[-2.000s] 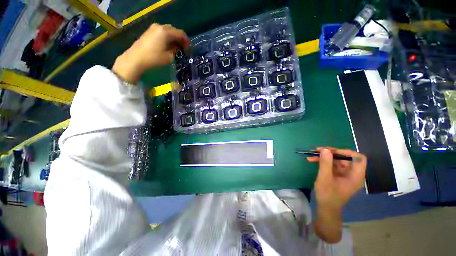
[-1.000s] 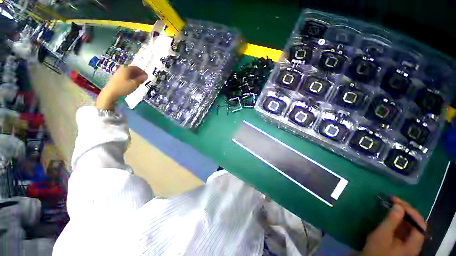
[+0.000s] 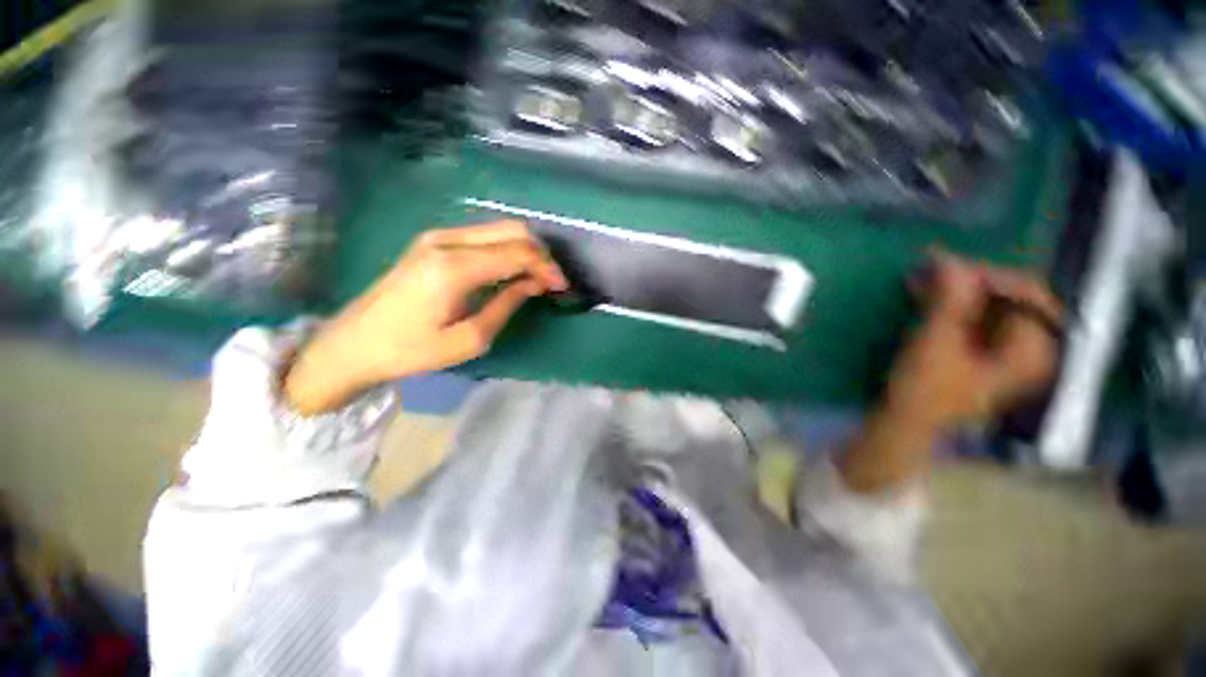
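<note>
The view is blurred by motion. My left hand [image 3: 443, 291] is over the left end of the dark adhesive strip [image 3: 688, 280], its fingertips pinched on a small black housing [image 3: 571, 280]. The strip lies flat on the mat, with white edges and a white bare corner at its right end. My right hand [image 3: 972, 337] is right of the strip, fingers curled; a dark thin tool shows faintly at the fingers, too blurred to make out its tip.
A clear blister tray [image 3: 794, 93] with black housings lies behind the strip. A second clear tray [image 3: 225, 172] is at the left, with a dark heap [image 3: 403, 66] between them. Spare sheets with a white edge [image 3: 1098, 331] lie at the right, a blue bin [image 3: 1124, 86] upper right.
The view has swung back from the left side. My left hand has moved from the left tray and white paper to the adhesive strip, now holding a small black piece.
</note>
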